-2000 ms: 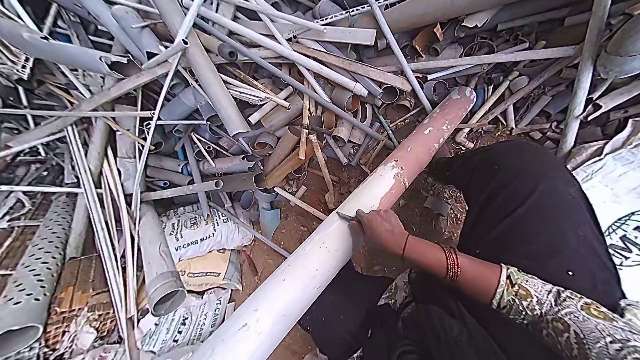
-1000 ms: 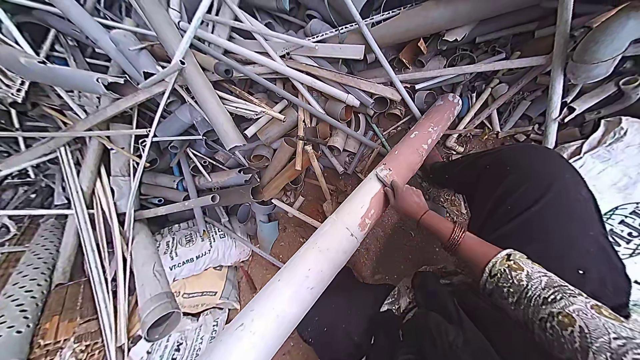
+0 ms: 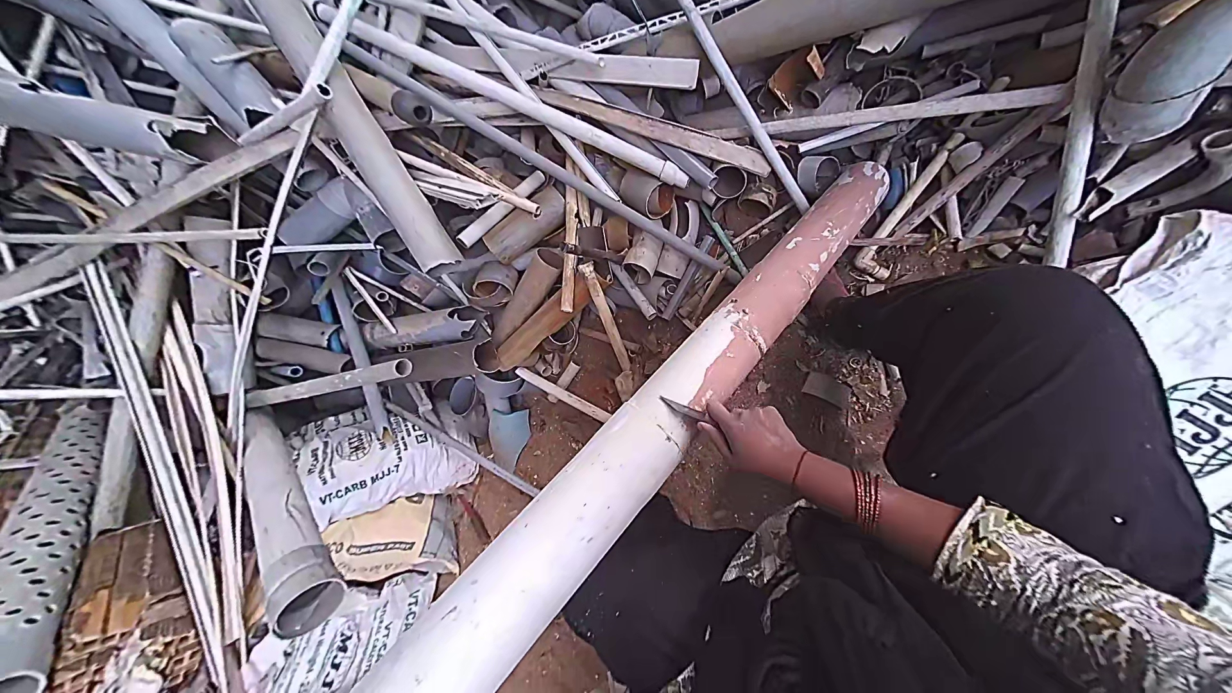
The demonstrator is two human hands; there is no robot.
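A long plastic pipe (image 3: 577, 491) slants from the bottom centre up to the right. Its near part is white; the far part is reddish-brown with white flakes along it. My right hand (image 3: 753, 441), a bangled wrist behind it, grips a small flat blade (image 3: 683, 409) whose edge lies against the white surface, close to the ragged border between the two colours. My left hand is out of view. Black cloth covers my legs (image 3: 1039, 404) to the right of the pipe and below it.
Heaped scrap pipes (image 3: 500, 279) and thin strips fill the area beyond. Printed sacks (image 3: 385, 462) lie at lower left beside a wide grey pipe (image 3: 289, 529) and a perforated pipe (image 3: 48, 539). Another white sack (image 3: 1184, 289) is at right. Brown soil (image 3: 577, 423) shows beneath the pipe.
My right hand with the blade has moved down along the pipe from the reddish-brown part, where it was one second ago, to the white part.
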